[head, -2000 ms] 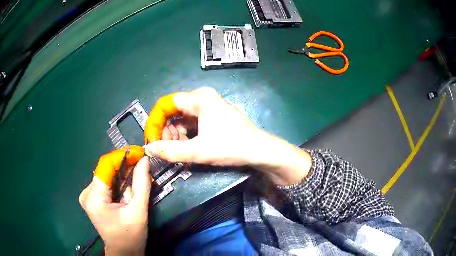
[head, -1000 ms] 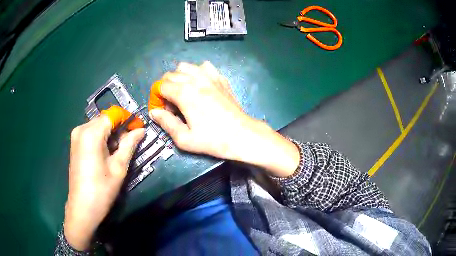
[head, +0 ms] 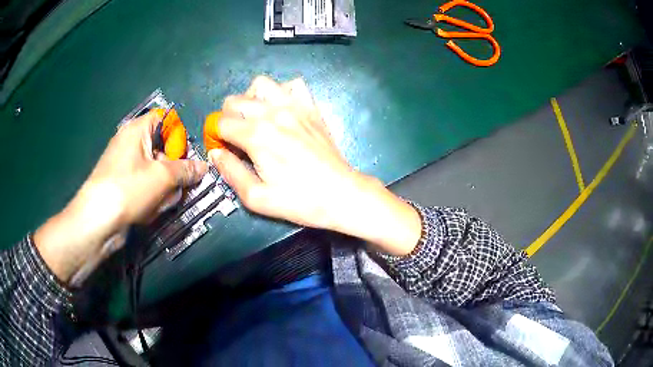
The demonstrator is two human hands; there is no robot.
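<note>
The silver-grey slotted fixture lies on the green bench top, its middle and upper part largely hidden by my hands. Thin black cables run from its slots down to the lower left. My left hand, with an orange cot on the index finger, is over the fixture's left side, thumb and index at the slots. A black cable passes by its index finger. My right hand, also with an orange cot, has thumb and index fingertips at the fixture's upper right edge. Any small piece between the fingertips is hidden.
A closed grey spare fixture lies at the top, cut by the frame edge. Scissors with orange handles lie at the upper right. The bench edge runs diagonally; beyond it is grey floor with yellow lines. Black strands lie along the edge above my lap.
The view has shifted, moving the spare fixture and scissors up. My left hand has turned flatter, its forearm now coming from the left, and more black cables show. My hands are lower onto the fixture than two seconds ago.
</note>
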